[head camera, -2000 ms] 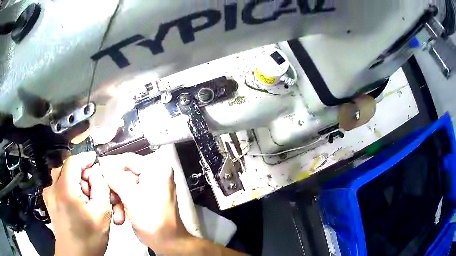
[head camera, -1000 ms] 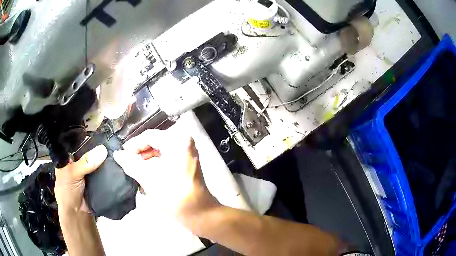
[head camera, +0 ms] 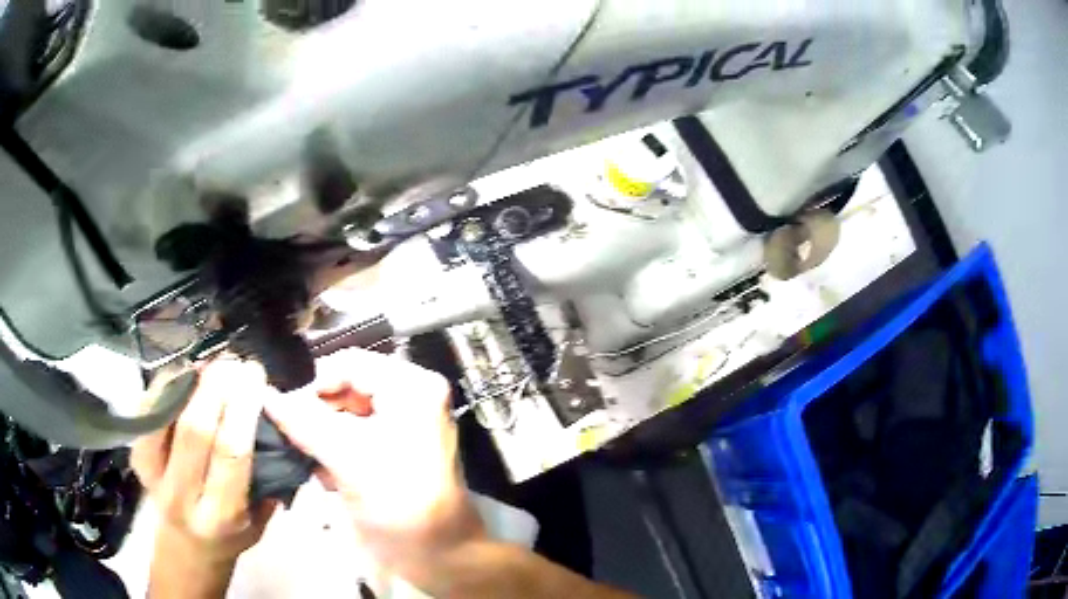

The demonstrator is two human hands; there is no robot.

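A black fabric piece (head camera: 279, 459) is held between my two hands just in front of the needle area; most of it is hidden by the fingers. My left hand (head camera: 211, 462) is closed on its left side. My right hand (head camera: 381, 439) pinches its upper right edge, fingertips close to my left fingertips. The dark presser foot area (head camera: 267, 310) of the sewing machine is directly above the fingertips; the needle itself cannot be made out. The pale machine head (head camera: 469, 94) marked "TYPICAL" spans the top.
A dark oily linkage bar (head camera: 521, 316) lies on the machine bed. A tan disc (head camera: 801, 243) is by the column. A blue crate (head camera: 820, 515) with black pieces stands at right. A black heap (head camera: 29, 503) is at the lower left edge. A white-covered surface lies below the hands.
The view has shifted, showing more of the machine head. The black piece, broadly visible one second ago, is now mostly covered by my left fingers, which have closed over it.
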